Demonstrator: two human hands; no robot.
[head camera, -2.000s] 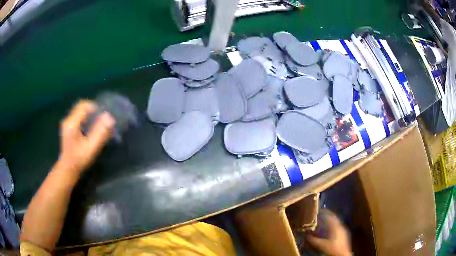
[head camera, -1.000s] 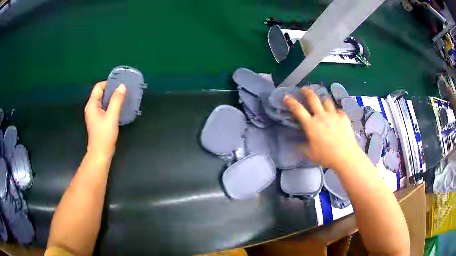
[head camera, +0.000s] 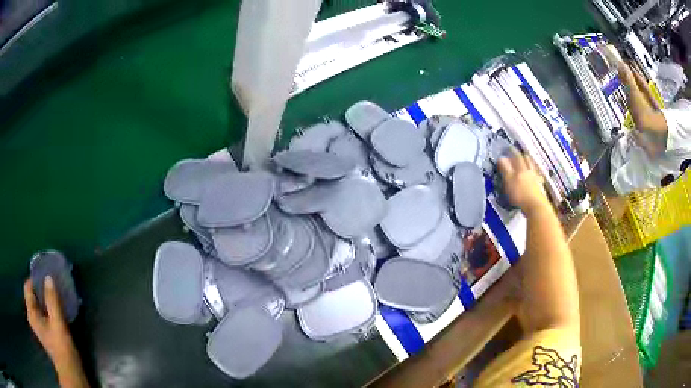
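Observation:
My left hand (head camera: 51, 318) is at the far left edge and holds a grey oval end cap (head camera: 54, 284) upright between thumb and fingers. My right hand (head camera: 519, 178) is at the right side of a large pile of loose grey end caps (head camera: 352, 206), its fingers at caps by the pile's right edge. The fingertips are blurred and I cannot tell if they grip a cap. The pile lies on the glossy black surface and on blue-and-white printed sheets (head camera: 409, 331).
A pale metal upright (head camera: 269, 76) stands behind the pile. A white unit housing (head camera: 352, 45) lies on the green belt (head camera: 136, 98). A cardboard carton (head camera: 598, 280) is at the near right. Another person's hand and sleeve (head camera: 644, 144) are at the right, above a yellow crate (head camera: 644, 220).
The view has swung right. My right hand has moved from the pile's left part to its right edge. The left side of the pile is fuller. My left hand still holds a cap.

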